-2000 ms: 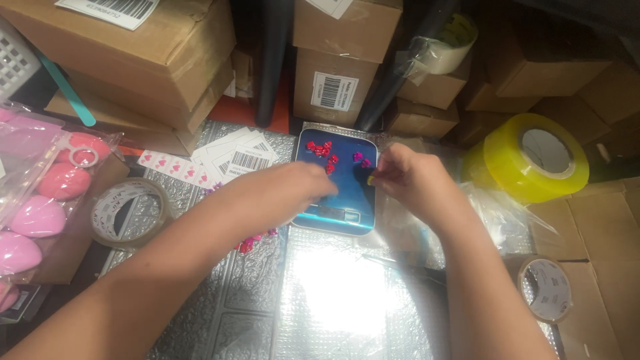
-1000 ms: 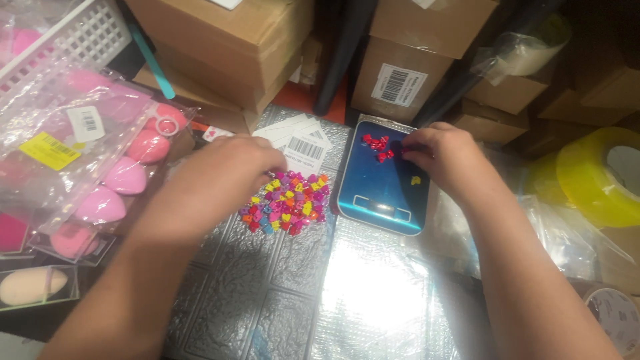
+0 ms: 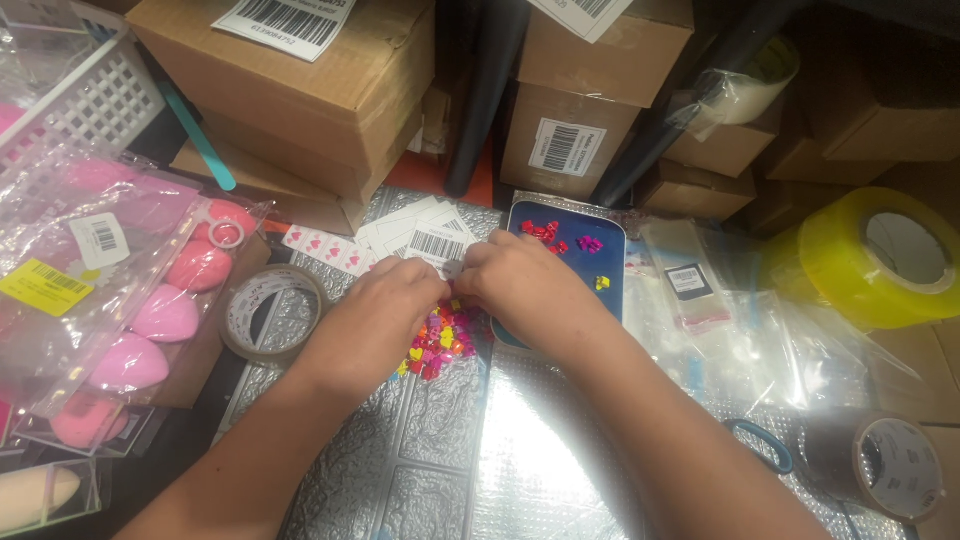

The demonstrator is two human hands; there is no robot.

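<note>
A pile of small heart-shaped pieces [image 3: 439, 341] in several colours lies on the silver embossed mat [image 3: 431, 427]. My left hand [image 3: 386, 311] and my right hand [image 3: 517, 281] meet over the pile's far edge, fingertips close together. Whether they pinch a piece is hidden by the fingers. Beside my right hand lies a blue metallic tray [image 3: 604, 300], partly covered by that hand. On it are a red cluster [image 3: 541, 231], a small purple cluster [image 3: 589, 244] and a yellow piece [image 3: 602, 283]. Paper labels with barcodes [image 3: 439, 246] lie just beyond my hands.
Bagged pink makeup sponges [image 3: 166, 312] and a tape roll [image 3: 274, 313] are at left. Cardboard boxes [image 3: 300, 97] stand behind. At right lie a yellow tape roll [image 3: 870, 255], clear plastic bags [image 3: 750, 337], scissors' handle [image 3: 761, 444] and another tape roll [image 3: 896, 465].
My right hand has moved left from over the tray to the pile, beside my left hand. Purple pieces, hidden or under my fingers a second ago, now show on the tray.
</note>
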